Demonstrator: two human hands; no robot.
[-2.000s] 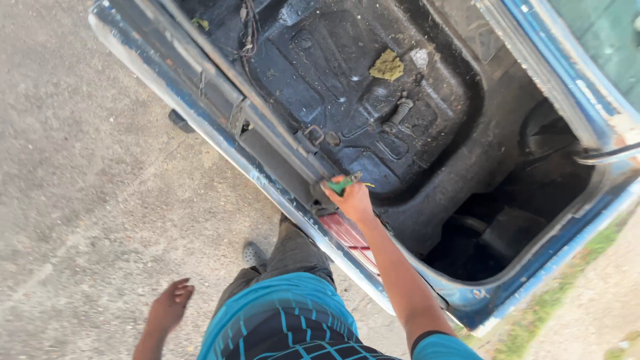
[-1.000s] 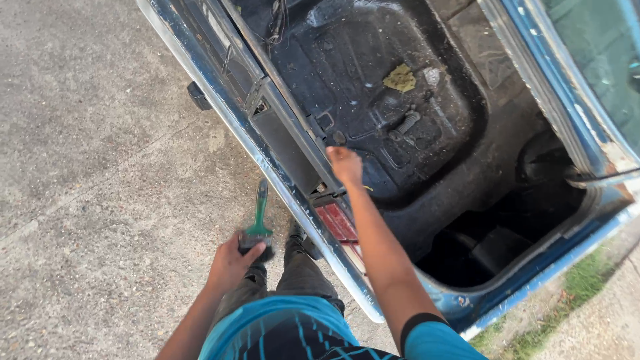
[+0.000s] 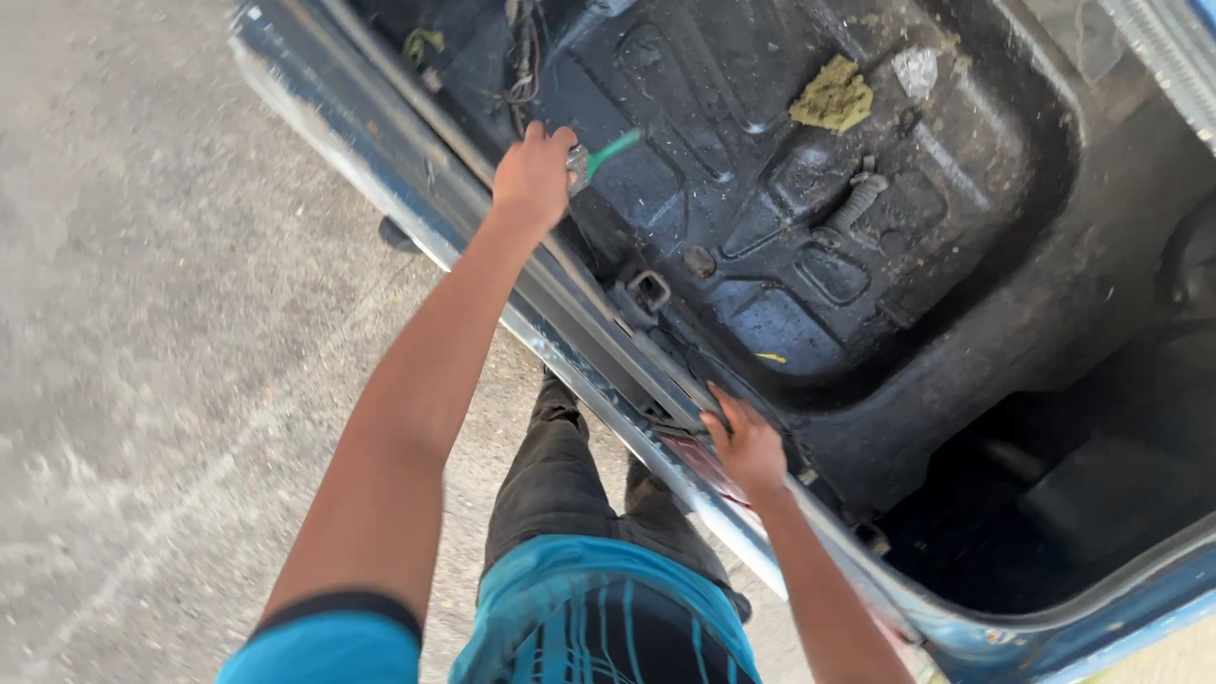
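My left hand (image 3: 534, 180) is closed around the bristle end of a paintbrush with a green handle (image 3: 613, 150), over the inner side of the car trunk's rear edge. The handle points into the trunk (image 3: 988, 285). Nearer to me, my right hand (image 3: 746, 446) rests on the trunk's rear lip (image 3: 665, 366), just beside the red tail light (image 3: 703, 465), its fingers over the edge and no tool seen in it. A square metal latch part (image 3: 649, 291) sits on the lip between the two hands.
On the trunk floor lie a yellowish sponge-like piece (image 3: 832, 95), a crumpled clear piece (image 3: 916, 72), a corrugated hose (image 3: 858, 201) and a round plug (image 3: 700, 261). Wires (image 3: 524, 66) hang at the far left. Concrete ground (image 3: 190, 313) lies outside the blue body.
My left hand has moved from beside my legs, up over the trunk edge, with the paintbrush in it. In the oldest frame my right hand held the green handle; now it rests on the lip.
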